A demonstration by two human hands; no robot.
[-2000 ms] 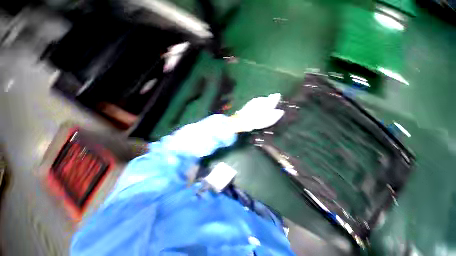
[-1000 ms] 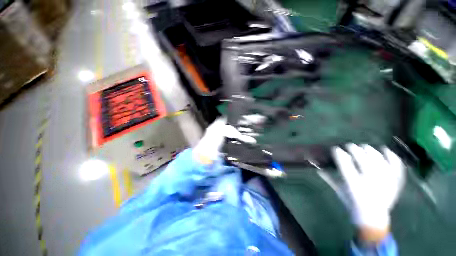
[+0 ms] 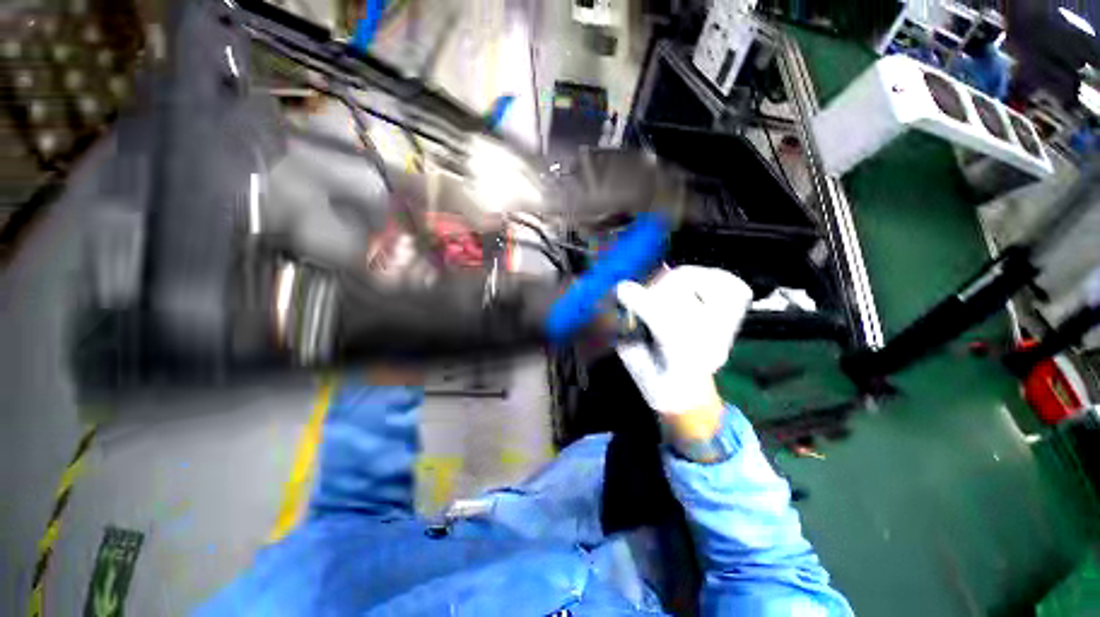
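Note:
A black carrier frame (image 3: pixel 422 325), strongly blurred, is held up off the bench at the left, with its open middle showing the floor side behind it. A bright blue piece (image 3: pixel 613 275) is at its right end. My right hand (image 3: pixel 688 331), in a white glove, grips the carrier at this end. My left hand is hidden behind the carrier's lower edge; only the blue left sleeve (image 3: pixel 368 446) shows below it.
Black totes (image 3: pixel 736 181) stand beyond my right hand, with white gloves (image 3: pixel 784 299) inside. The green bench (image 3: pixel 917 518) is at right, with dark strips, a black post (image 3: pixel 941 316), a red bin (image 3: pixel 1053 388) and a white fan unit (image 3: pixel 929 115). Yellow lines mark the floor.
The view has turned left. The carrier has moved from over the green bench to over the floor side. My left hand has gone out of sight behind it; my right hand now grips its end.

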